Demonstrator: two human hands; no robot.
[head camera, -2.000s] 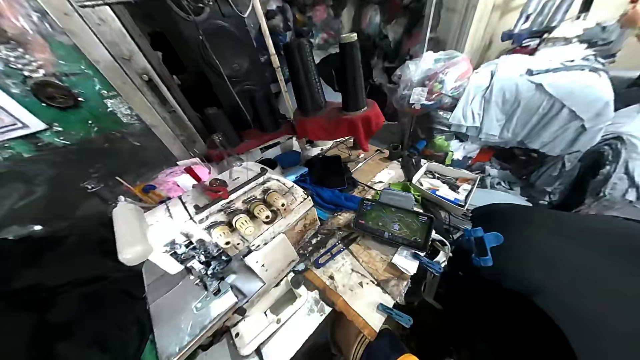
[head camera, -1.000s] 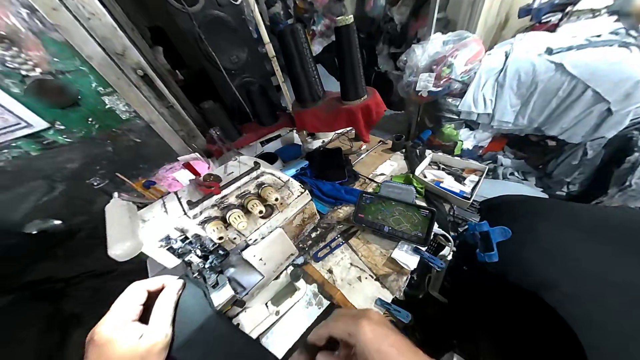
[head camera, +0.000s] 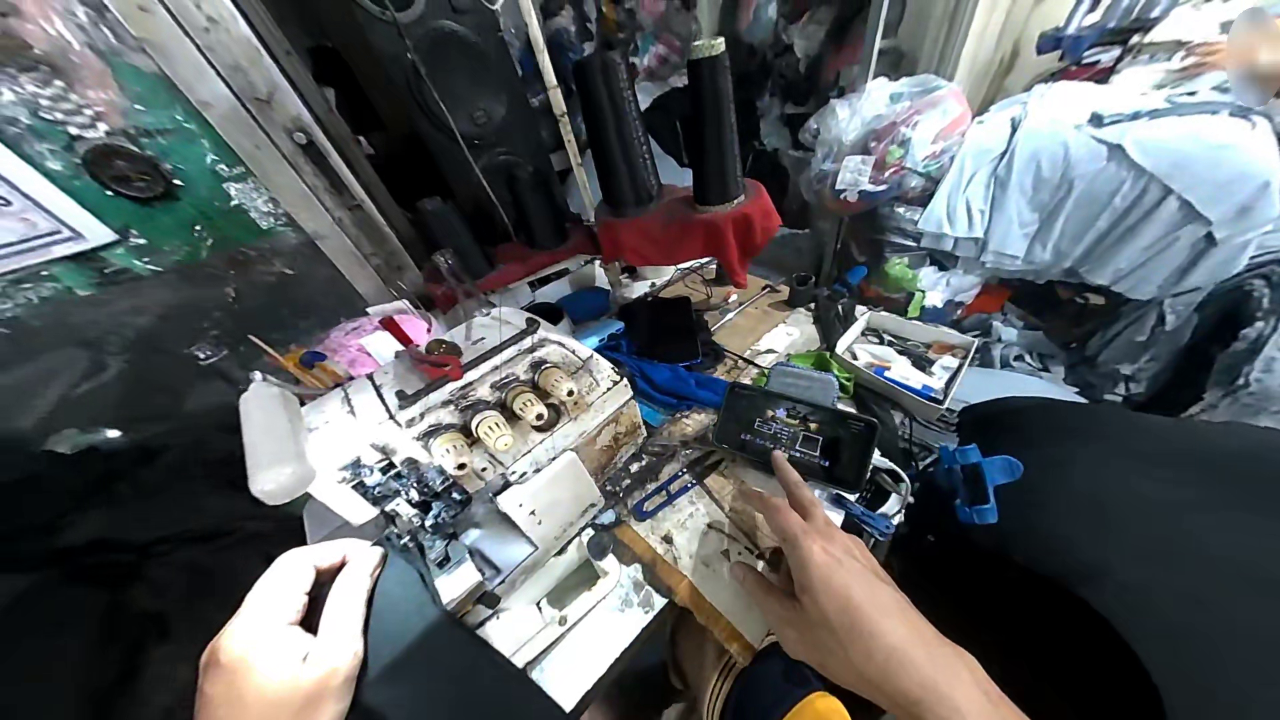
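Observation:
My left hand (head camera: 290, 630) pinches the edge of a dark fabric piece (head camera: 430, 650) between thumb and fingers, just in front of the needle area of a white overlock sewing machine (head camera: 550, 500). My right hand (head camera: 820, 570) is held out over the table with its index finger at the lower edge of a smartphone (head camera: 795, 435); whether the fingertip touches the screen I cannot tell. The phone lies sideways, propped up, with a lit screen. Nothing is in my right hand. Blue-handled thread snips (head camera: 665, 497) lie between the machine and the phone.
Black thread cones (head camera: 715, 130) stand on a red cloth (head camera: 690, 230) behind. A white box of small tools (head camera: 905, 365) sits right of the phone, near a blue clamp (head camera: 975, 483) on dark fabric. A white plastic bottle (head camera: 273, 440) is left of the machine. Pale garments (head camera: 1110, 180) are piled at right.
Both hands were out of view two seconds ago. Since one second ago my right hand has moved from the fabric by the machine's front to the phone. My left hand still holds the fabric. The phone's screen picture has changed.

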